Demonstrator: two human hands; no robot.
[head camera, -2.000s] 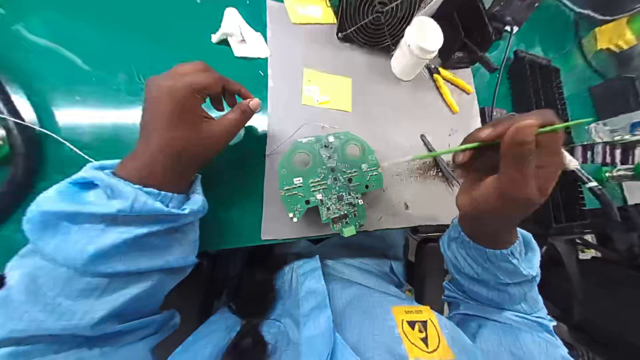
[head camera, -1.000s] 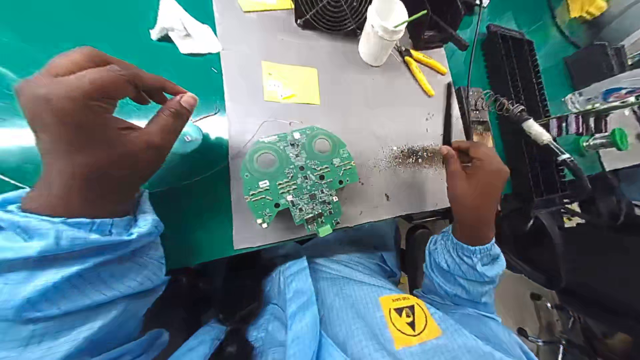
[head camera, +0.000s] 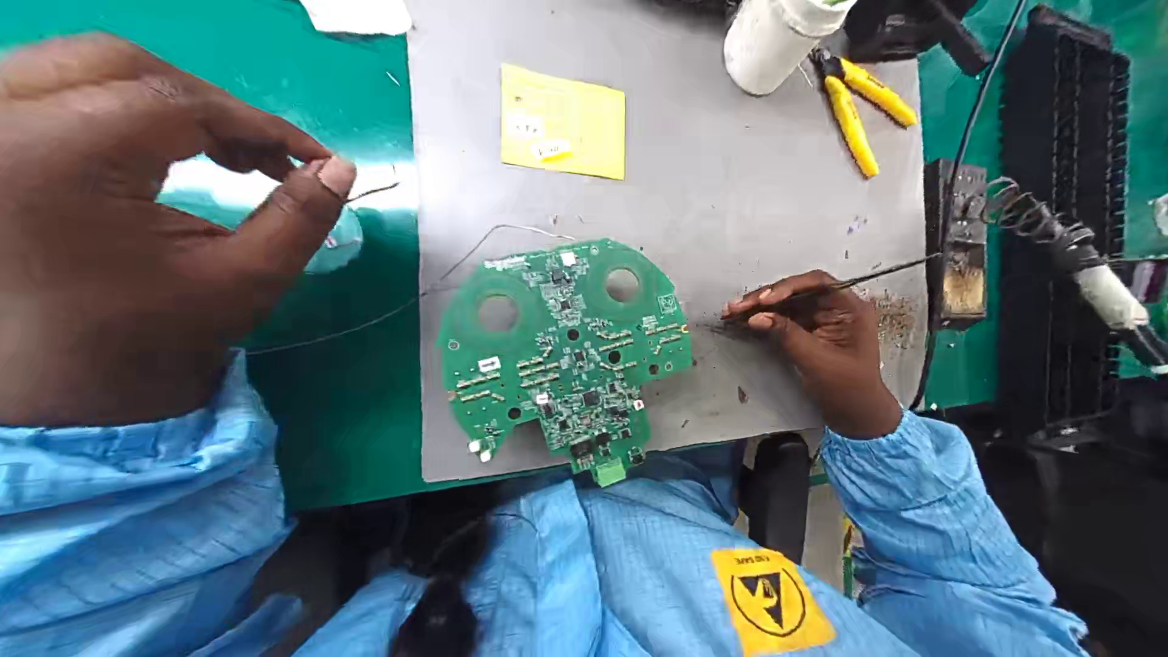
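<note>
A green printed circuit board (head camera: 584, 365) with two round holes lies on the grey mat. My right hand (head camera: 821, 342) is just right of it, closed on slim dark tweezers (head camera: 881, 274); their tips are low over the mat near the board's right edge. Over the green surface at the left, my left hand (head camera: 164, 201) has thumb and forefinger together. A short thin dark wire (head camera: 374, 191) shows at the thumb tip; whether it is held is unclear. A thin silvery wire (head camera: 365, 324) runs from the board's top edge leftward, passing below that hand.
Behind the board lies a yellow paper (head camera: 598, 128) on the grey mat (head camera: 684, 55). A white bottle (head camera: 771, 46) and yellow-handled pliers (head camera: 849, 123) stand or lie farther back. On the right are a soldering iron (head camera: 1109, 292), a black rack (head camera: 1063, 182) and scattered brown bits (head camera: 894, 315).
My right hand held a green-handled brush two seconds ago; a green handle then showed in the white bottle. The hand has since come left from the scattered bits toward the board with the tweezers.
</note>
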